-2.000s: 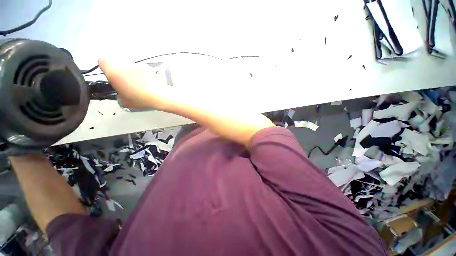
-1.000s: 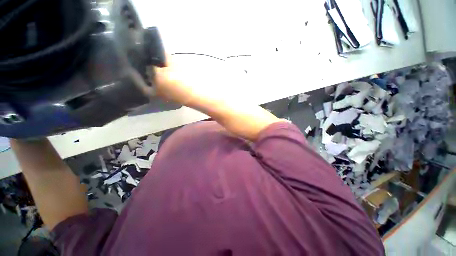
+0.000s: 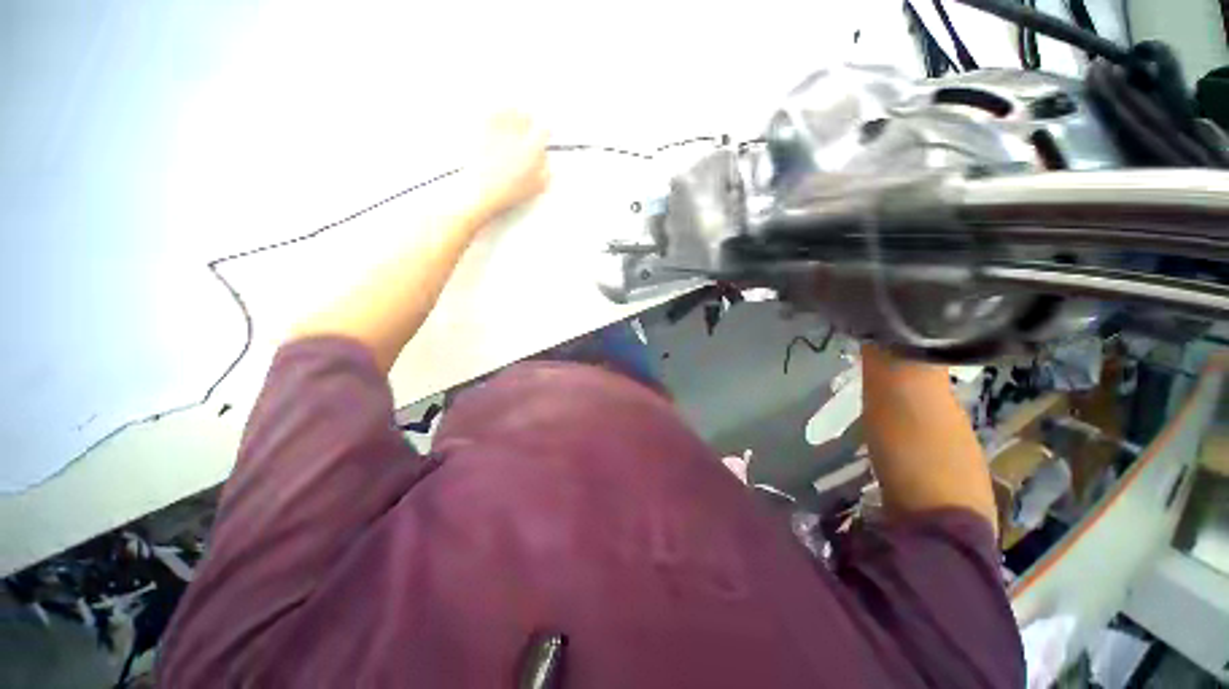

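Note:
The cutting machine [image 3: 917,202], blurred, fills the upper right, its motor over the table's front edge. Its pale base plate [image 3: 634,249] shows at its left, on the table. My right forearm [image 3: 930,431] runs up under the motor; the hand itself is hidden behind it, at the machine. My left hand [image 3: 512,168] is on the white paper marker [image 3: 337,108], at the cut line; it is washed out by light and its finger shape is unclear. A thin black cut line runs across the lay, with a notch curve at the left.
Cut pieces with black edges [image 3: 939,34] lie behind the machine at the top right. A black cable [image 3: 1051,24] crosses there. Fabric scraps [image 3: 101,599] lie on the floor at lower left. A pale orange-edged panel [image 3: 1119,498] stands at lower right.
The machine has moved from the left side to the right. My right hand has gone from the machine's side, at left, to behind the motor. My left hand has left the machine and is on the paper.

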